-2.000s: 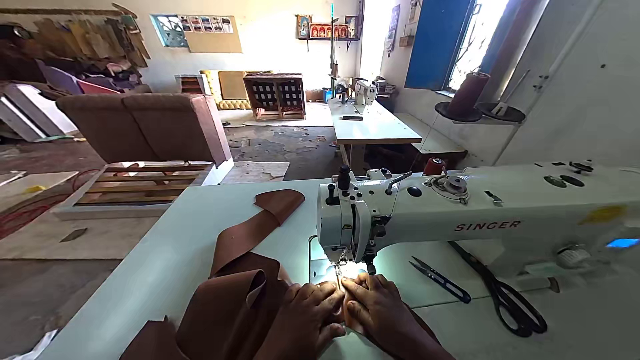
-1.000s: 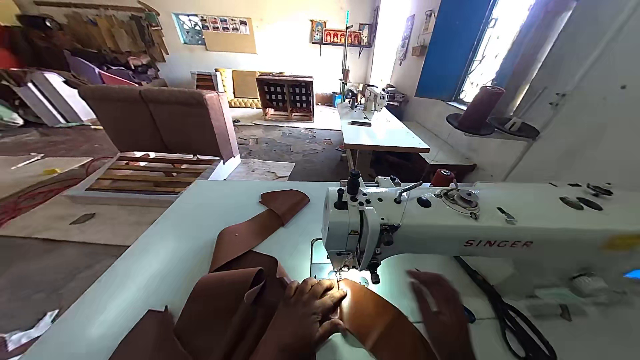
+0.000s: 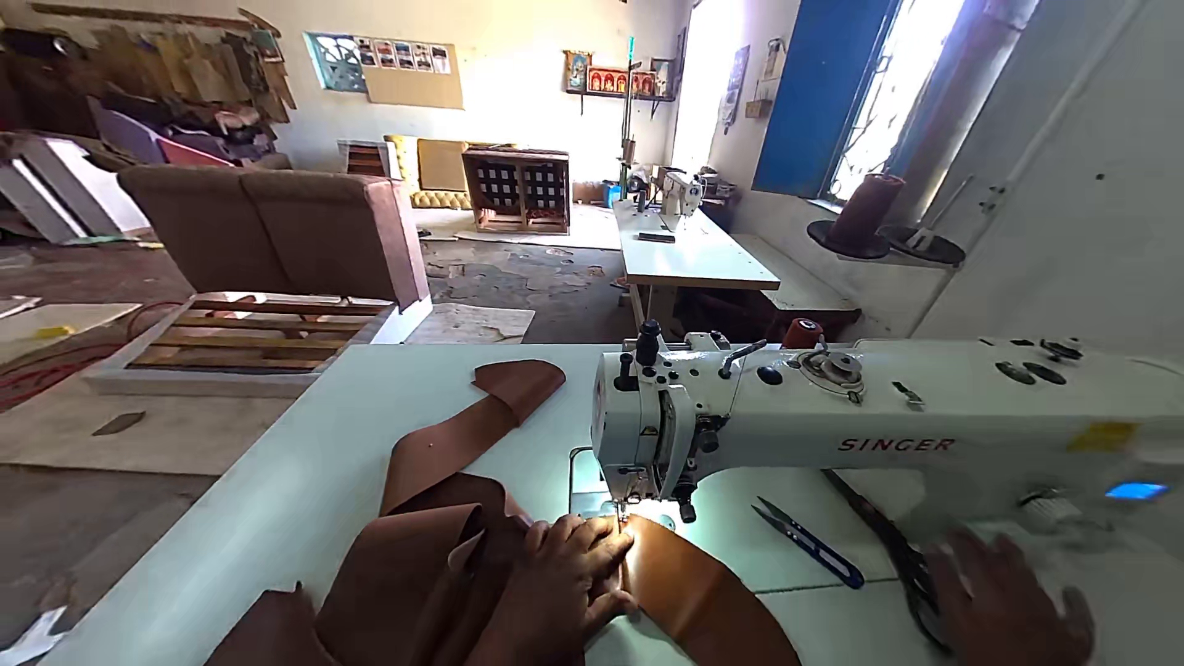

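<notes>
A white Singer sewing machine (image 3: 832, 425) stands on the pale table, its lamp lighting the needle area. My left hand (image 3: 569, 583) presses brown leather-like material (image 3: 703, 592) just in front of the presser foot (image 3: 624, 509). More of the brown material (image 3: 407, 564) lies folded and bunched left of that hand. At the lower right, my right hand (image 3: 1008, 601), blurred and with fingers spread, is over or beside the handles of large black scissors (image 3: 911, 573); whether it touches them I cannot tell. Blue-handled thread snips (image 3: 809, 541) lie between the needle area and the scissors.
Thread cones (image 3: 865, 217) stand on a holder behind the machine, and a smaller red spool (image 3: 802, 333) sits at its back. The table's left edge (image 3: 222, 499) runs diagonally. Beyond are a brown sofa back (image 3: 268, 227), a slatted frame (image 3: 250, 338) and a second sewing table (image 3: 694, 259).
My right hand has left the material by the needle and moved right to the scissors. My left hand stays on the material. The brown piece right of the needle, earlier covered by my hand, now shows.
</notes>
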